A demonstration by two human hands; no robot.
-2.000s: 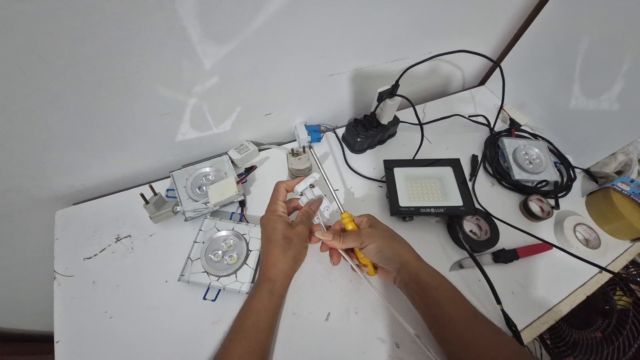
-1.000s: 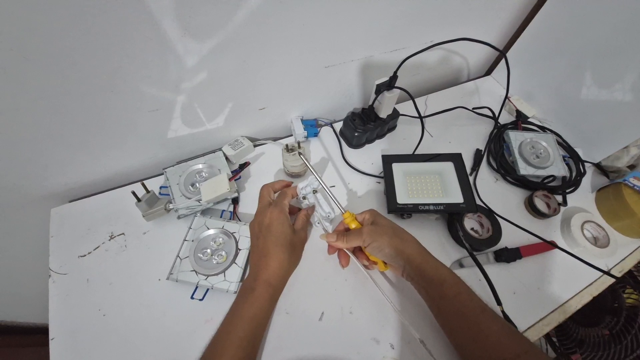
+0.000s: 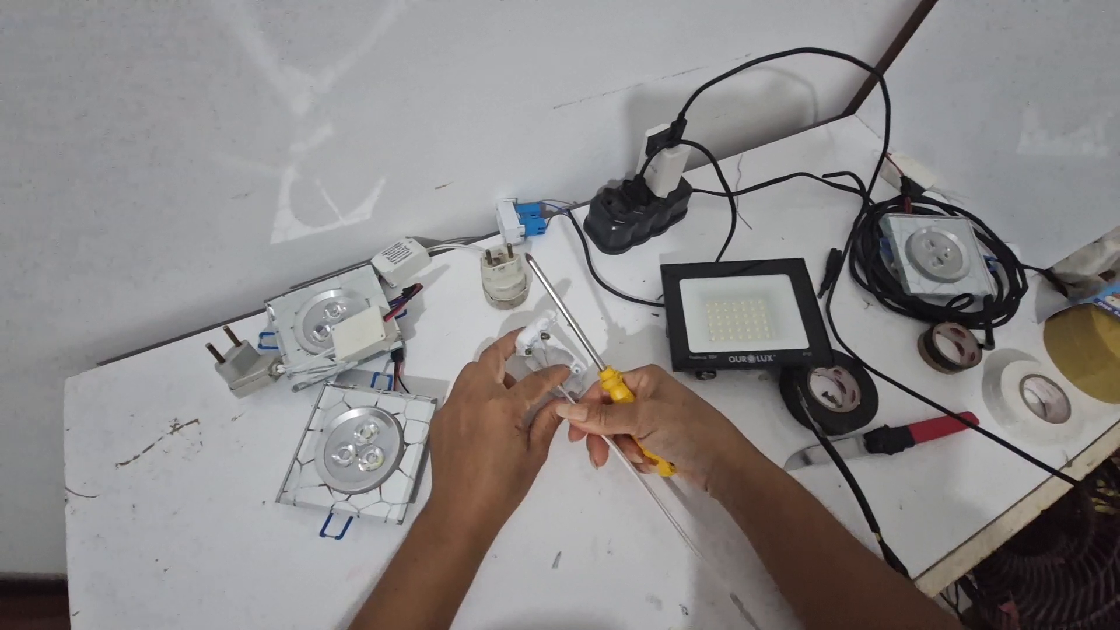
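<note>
Between the thumb and fingers of my left hand (image 3: pixel 503 407) is a small white plastic electrical fitting (image 3: pixel 535 337) with metal screws, partly hidden by the fingers. My right hand (image 3: pixel 652 420) holds a screwdriver (image 3: pixel 569 317) with a yellow handle, its metal shaft pointing up and left, past the fitting. The right thumb and fingertips also pinch a thin white cable (image 3: pixel 643 477) that runs down to the right. Just beyond the fitting stands a white two-pin plug (image 3: pixel 504 278), pins up.
Square spotlights (image 3: pixel 359 451) lie at left beside another plug (image 3: pixel 241 367). A black floodlight (image 3: pixel 745 315), a black multi-socket adapter (image 3: pixel 634 214), coiled black cable (image 3: pixel 1006 302), black tape (image 3: pixel 829 392), white tape (image 3: pixel 1032 394) and a red-handled knife (image 3: pixel 941 427) are at right.
The fingers of my left hand have shifted around the white fitting. My right hand still has the screwdriver and cable.
</note>
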